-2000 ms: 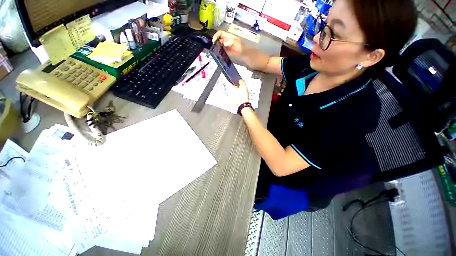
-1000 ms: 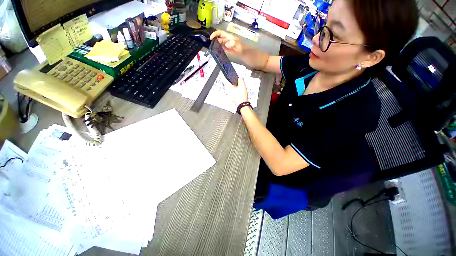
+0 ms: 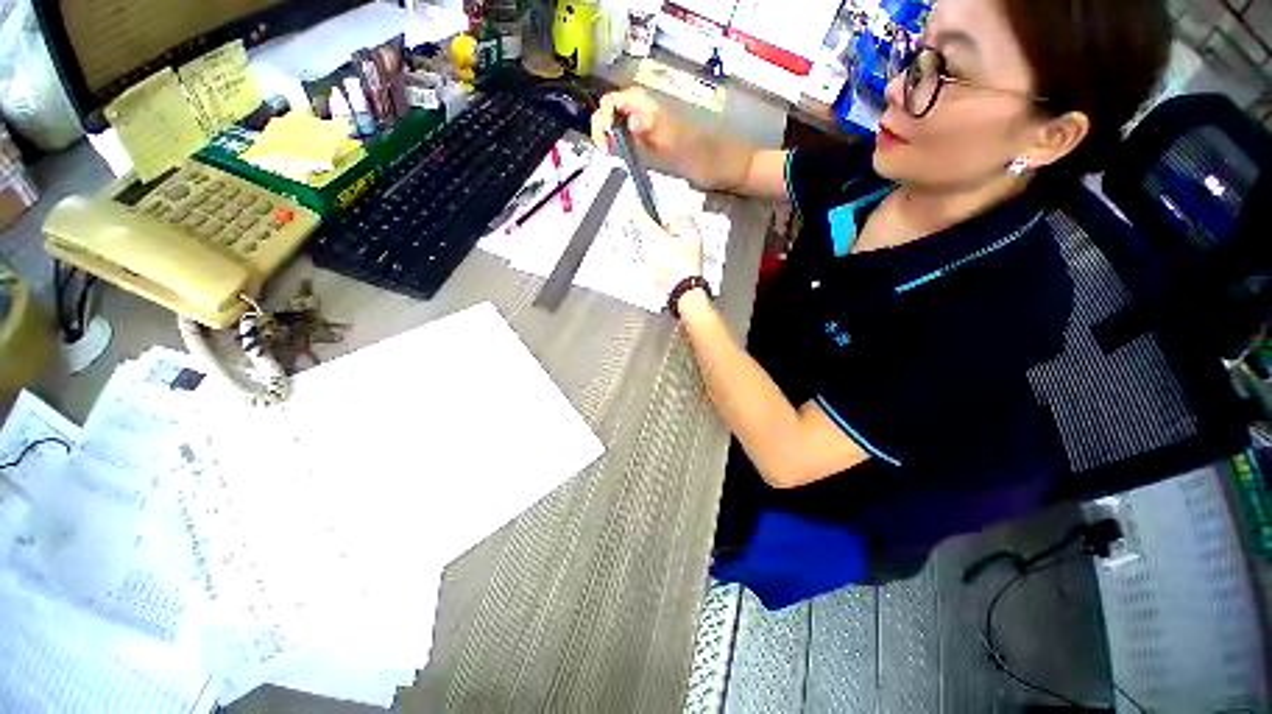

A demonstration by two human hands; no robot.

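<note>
Neither of my hands is in the picture. White printed sheets (image 3: 321,488) lie nearest in front of me on the grey desk (image 3: 558,558), partly overexposed. A seated person at the right holds a dark smartphone (image 3: 636,173) upright in both hands, seen nearly edge-on. Below the phone lie written papers (image 3: 614,251), with a grey strip like a ruler (image 3: 579,240) and red and dark pens (image 3: 547,200) on them.
A cream desk telephone (image 3: 188,237) with a bunch of keys (image 3: 300,328) by its cord is at the left. A black keyboard (image 3: 440,188), green organizer (image 3: 370,175), monitor (image 3: 154,35), mouse (image 3: 565,105) and yellow container (image 3: 573,38) stand behind. A mesh chair (image 3: 1130,391) is at the right.
The seated person has turned the phone more edge-on and raised their head slightly, looking further toward the monitor side. The papers and desk items have not moved.
</note>
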